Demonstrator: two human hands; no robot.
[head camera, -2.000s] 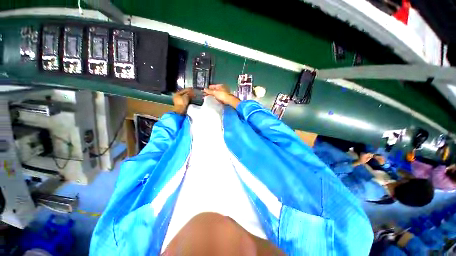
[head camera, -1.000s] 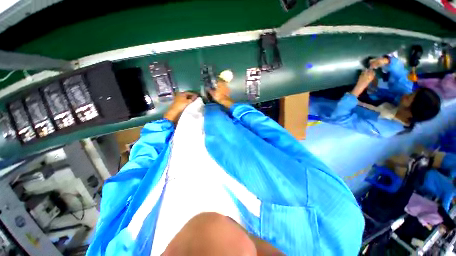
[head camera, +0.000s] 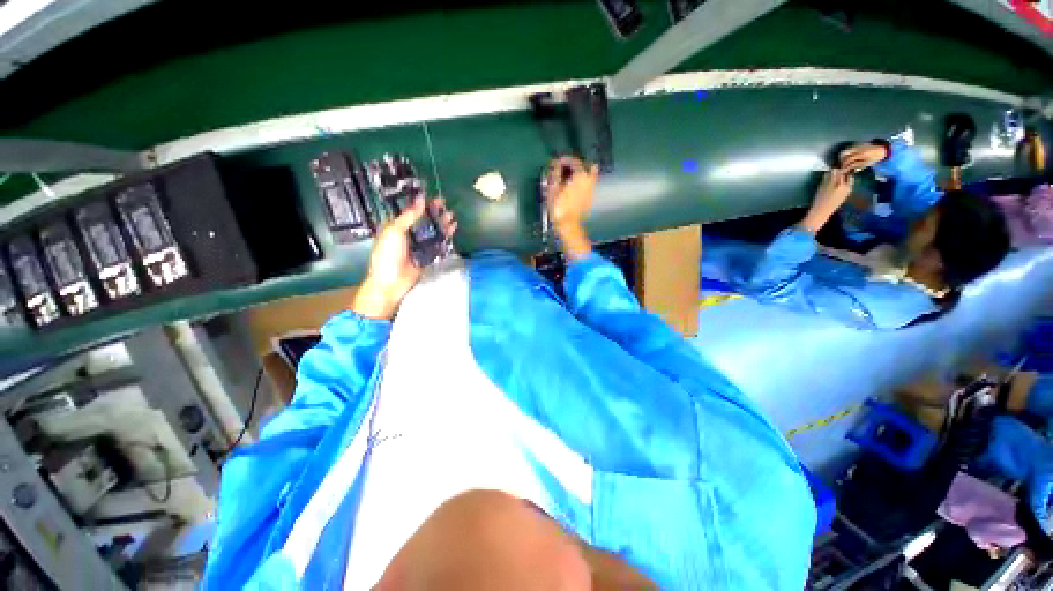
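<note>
My left hand (head camera: 396, 263) holds a dark phone part (head camera: 427, 237), palm up, at the bench's near edge. A silvery and black board assembly (head camera: 390, 173) shows just beyond its fingers; whether they touch is unclear. A dark phone part (head camera: 340, 196) lies to its left. My right hand (head camera: 573, 206) is over another board assembly (head camera: 546, 210), fingers curled at it and covering most of it; the grip is hidden. A black shell (head camera: 590, 125) lies just beyond the right hand.
A black tray (head camera: 208, 225) at left holds several assemblies (head camera: 150, 231). A glossy black sheet (head camera: 277, 219) is beside it. A small cream item (head camera: 491, 186) lies between the hands. A cardboard carton (head camera: 670, 271) stands below the bench. Another person (head camera: 854, 271) works at right.
My left hand has turned palm up with the dark part in it. My right hand has moved right, from near the cream item to the board assembly. The view has shifted slightly.
</note>
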